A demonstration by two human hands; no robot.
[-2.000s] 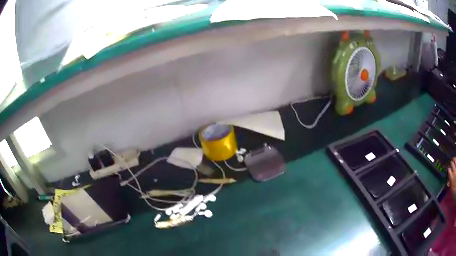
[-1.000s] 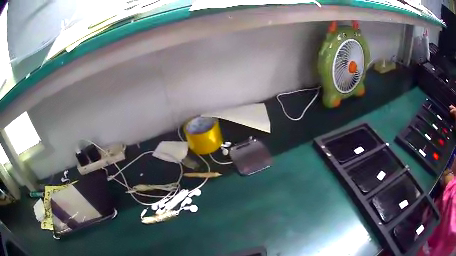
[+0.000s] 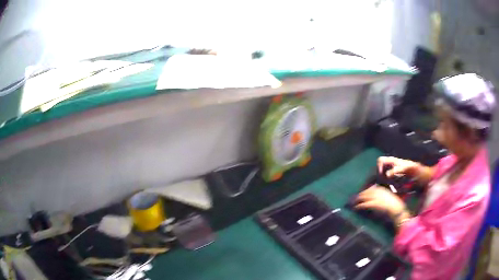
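Neither of my hands is in the picture. The frame is blurred. A black compartment tray (image 3: 284, 244) lies on the green bench, right of centre, cut off by the lower edge. Flat black handsets (image 3: 327, 236) lie in its pockets, each with a small white label. Their screens look dark. A person in a pink coat and cap (image 3: 446, 202) is at the right, both hands over another dark tray (image 3: 377, 216) where some red shows.
A yellow tape roll (image 3: 146, 211), a dark grey pad (image 3: 194, 232) and white earphones (image 3: 133, 270) lie left of the tray. A green fan (image 3: 286, 138) stands at the wall. White cords, a power strip (image 3: 52, 226) and a papered shelf (image 3: 328, 77) also show.
The view has swung right and up, so the bench things sit further left and lower. The coworker's head, torso and both hands now show. The dark tray object at the bottom edge is gone from view.
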